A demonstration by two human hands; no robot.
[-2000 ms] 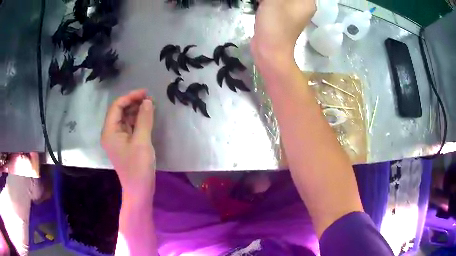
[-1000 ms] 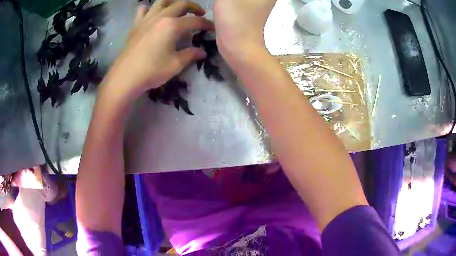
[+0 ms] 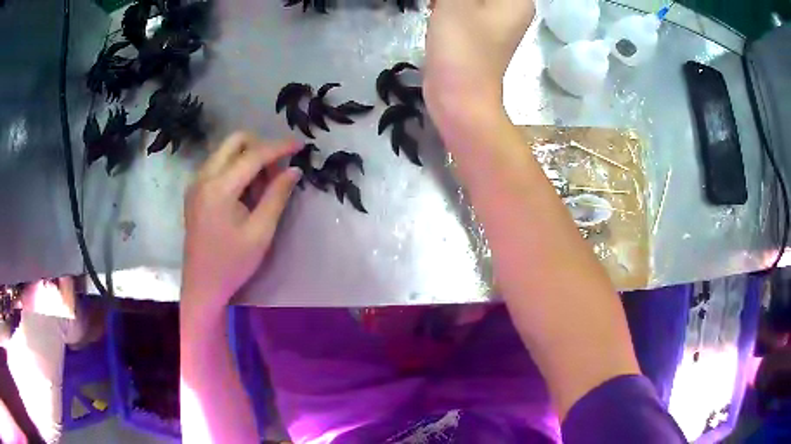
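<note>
Three black spiky hair pieces lie in front of me: one at the upper middle (image 3: 319,109), one below it (image 3: 336,174), and one on the right (image 3: 402,113), partly behind my right forearm. My left hand (image 3: 245,195) is at the left end of the lower piece, thumb and forefinger at its edge; whether it grips the piece is unclear. My right hand (image 3: 477,43) is at the top, its fingers cut off by the frame edge, so what it holds is hidden.
Dark heaps of hair parts (image 3: 152,52) stand at the back left. A glue board (image 3: 598,156) with pale sticks and a glue dish (image 3: 588,210) lies right of my forearm. White bottles (image 3: 579,68), a black smartphone (image 3: 716,134) and black cables (image 3: 73,173) are also on the metal bench.
My left hand has drawn back from the upper pieces to the lower piece's left end. My right hand has shifted to the right in view. The camera view has also shifted.
</note>
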